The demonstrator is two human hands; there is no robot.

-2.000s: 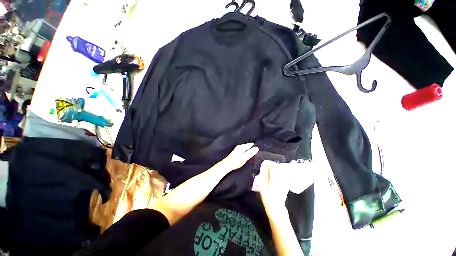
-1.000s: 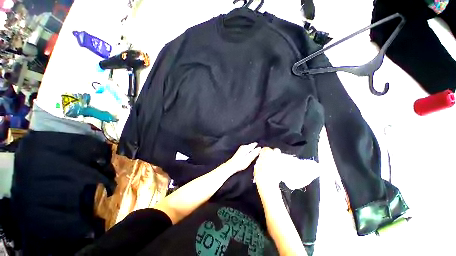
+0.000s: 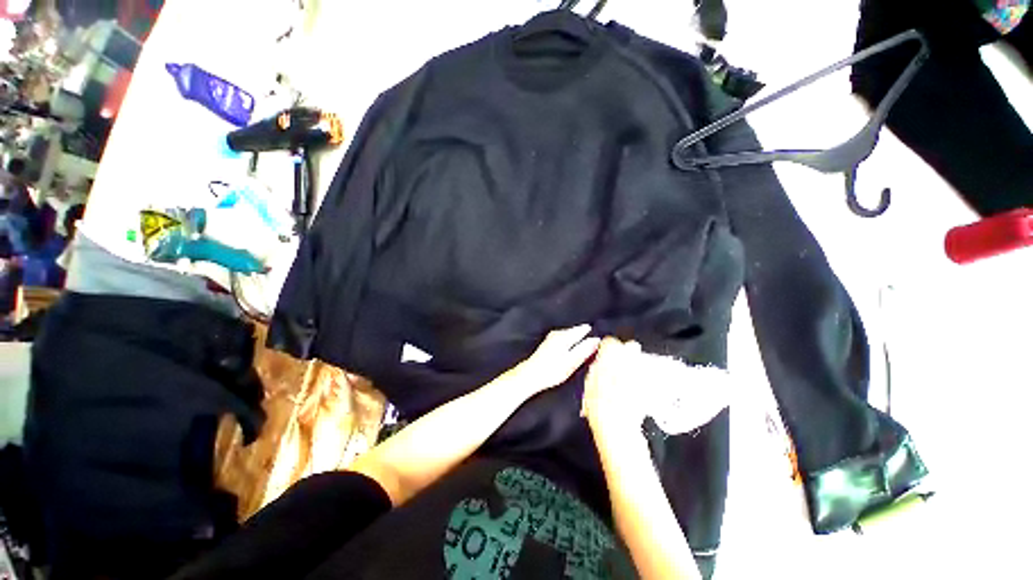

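Observation:
A black sweatshirt (image 3: pixel 510 193) lies spread on the white table, its neckline at the top, with hanger hooks there. Its lower edge is gathered near my body. My left hand (image 3: pixel 563 356) rests on the dark cloth near the hem, fingers together, its fingertips close to my right hand. My right hand (image 3: pixel 613 380) is beside it and has a crumpled white cloth (image 3: pixel 685 394) in it, spreading to the right. Its fingertips are washed out by glare. A small white label (image 3: pixel 416 354) shows on the garment to the left of my hands.
A grey hanger (image 3: pixel 833 156) overlaps the right sleeve. A red spool (image 3: pixel 991 236) and black garment (image 3: pixel 946 108) are at right. A purple bottle (image 3: pixel 215 95), black dryer-like tool (image 3: pixel 289 134) and teal tool (image 3: pixel 221 254) are at left. Dark pile (image 3: pixel 136 408) and brown cloth (image 3: pixel 323 414) are lower left.
The whole view has shifted, so the table things appear further right than two seconds ago. Both hands stay close together at the hem; the white cloth remains in my right hand.

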